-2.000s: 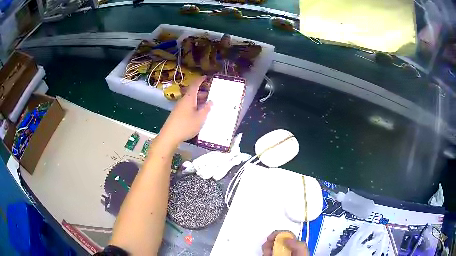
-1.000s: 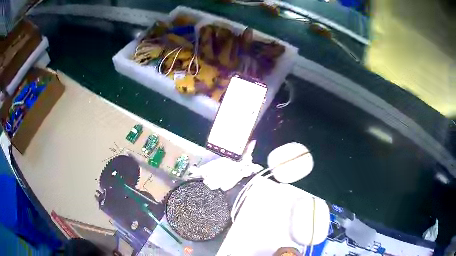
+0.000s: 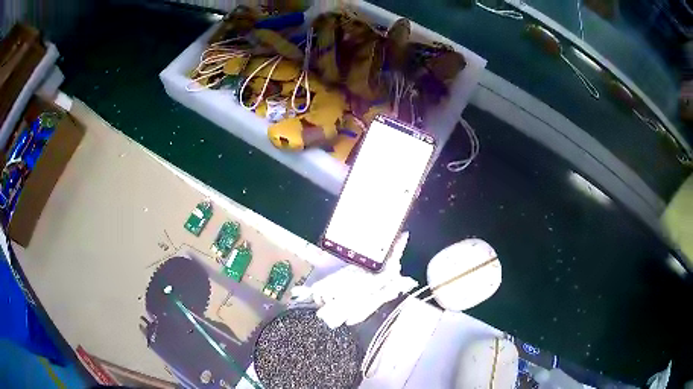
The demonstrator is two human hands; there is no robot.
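A smartphone with a bright white screen leans upright against the white foam tray. Yellow-brown housings with looped white cords are heaped in the tray. A white rounded unit with a thin gold seam lies right of the phone, its white cord looping down beside it. A second white unit is partly cut off by the bottom edge. A round black-rimmed dish is full of tiny grey pieces. Neither of my hands is in the picture.
Several green circuit boards lie in a row left of the dish. A crumpled white tissue or glove lies below the phone. A green strip crosses a dark round shape. A cardboard box of blue parts stands far left. The dark green belt runs behind.
My left hand has left the phone and gone out of view. The hand with a yellow housing at the bottom is also gone. The view has turned, and the yellow sheet has slid to the right edge.
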